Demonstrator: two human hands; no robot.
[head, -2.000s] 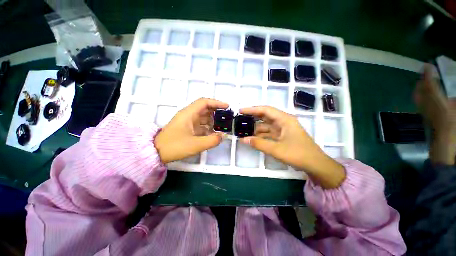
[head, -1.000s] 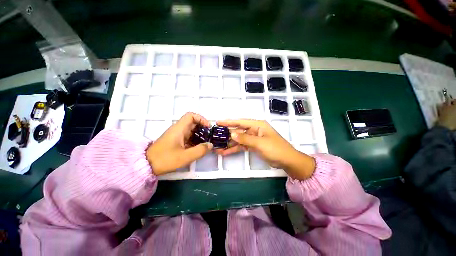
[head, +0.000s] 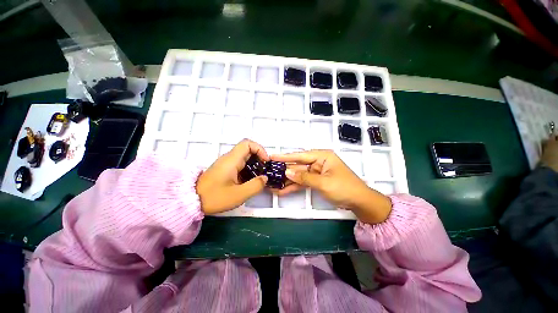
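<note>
My left hand [head: 230, 179] holds a black glossy watch body [head: 252, 168] above the front middle of the white blister tray [head: 399, 165]. My right hand [head: 327, 177] holds a second watch body [head: 276, 174] right beside it, the two touching or nearly so. Fingers cover part of both. Several more watch bodies [head: 349, 104] lie in the pockets at the tray's back right. Two in the rightmost column, one of them here [head: 376, 106], sit tilted.
A smartphone [head: 461, 159] lies right of the tray, another [head: 109, 145] left of it. Further left are sample parts on white paper [head: 68, 160] and a zip bag [head: 101, 67]. Another person's dark sleeve [head: 535, 198] and hand are at the right edge, by a white sheet or tray [head: 531, 113].
Both hands have come closer together, and the held units are tilted from facing up to angled. The other person's hand has moved back to the right. The camera view has shifted.
</note>
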